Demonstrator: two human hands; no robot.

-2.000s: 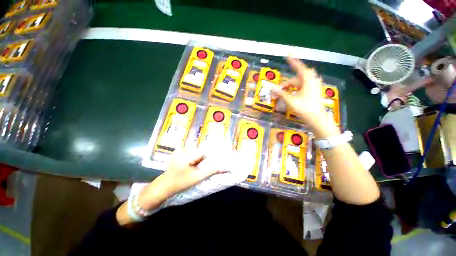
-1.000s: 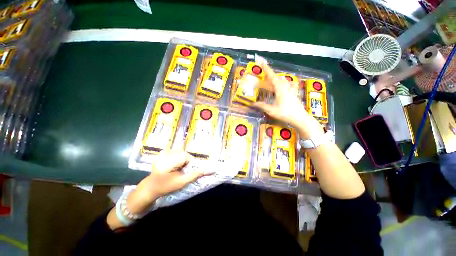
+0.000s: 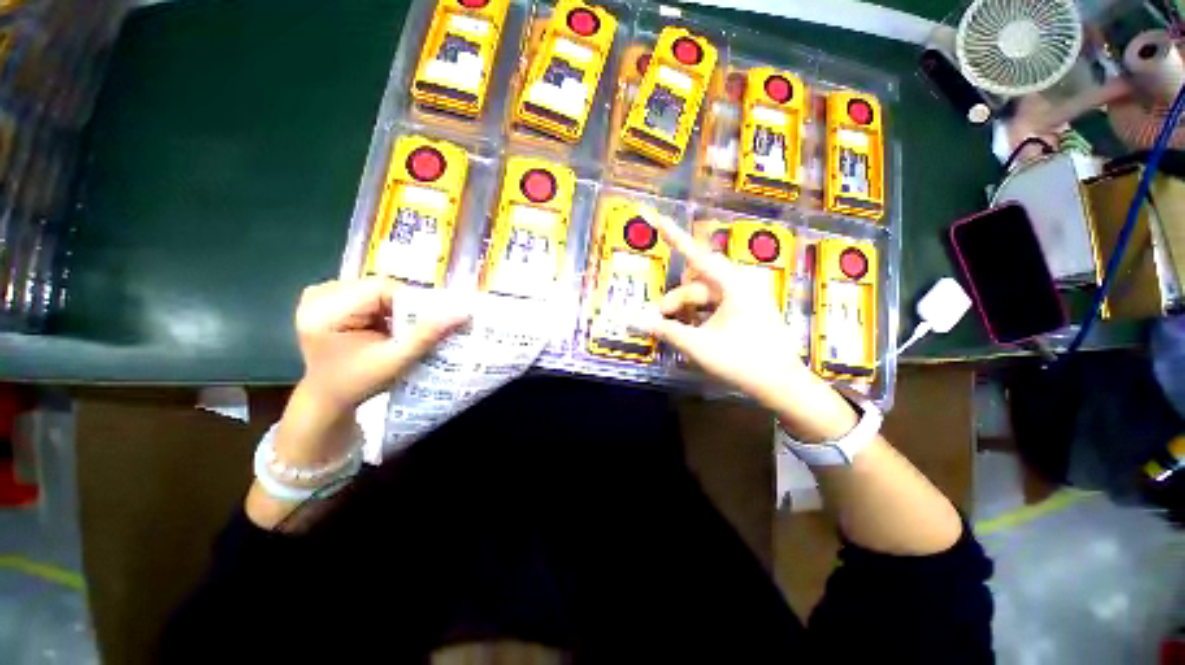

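A clear plastic tray (image 3: pixel 582 348) holds two rows of yellow units with round red spots. My left hand (image 3: pixel 351 340) pinches a floppy white label sheet (image 3: pixel 455 361) at the tray's near edge, over the lower ends of the left units. My right hand (image 3: pixel 734 325) is over the lower middle yellow unit (image 3: pixel 629 279). Its index finger points up beside the red spot and its thumb is at the unit's printed area. No label shows at its fingertips. The upper middle unit (image 3: pixel 669 98) lies tilted in its pocket.
Blurred stacked trays (image 3: pixel 42 169) stand at the far left. At right are a dark phone (image 3: pixel 1008 273) with a pink edge, a white block (image 3: pixel 942 304) with a cable, a white fan (image 3: pixel 1020 42), a blue cable and a brown box (image 3: pixel 1128 240). Brown cartons (image 3: pixel 169 500) are below the bench edge.
My right hand has moved from the upper middle unit to the lower middle one. My left hand still holds the sheet, now more raised. The tray sits higher in view.
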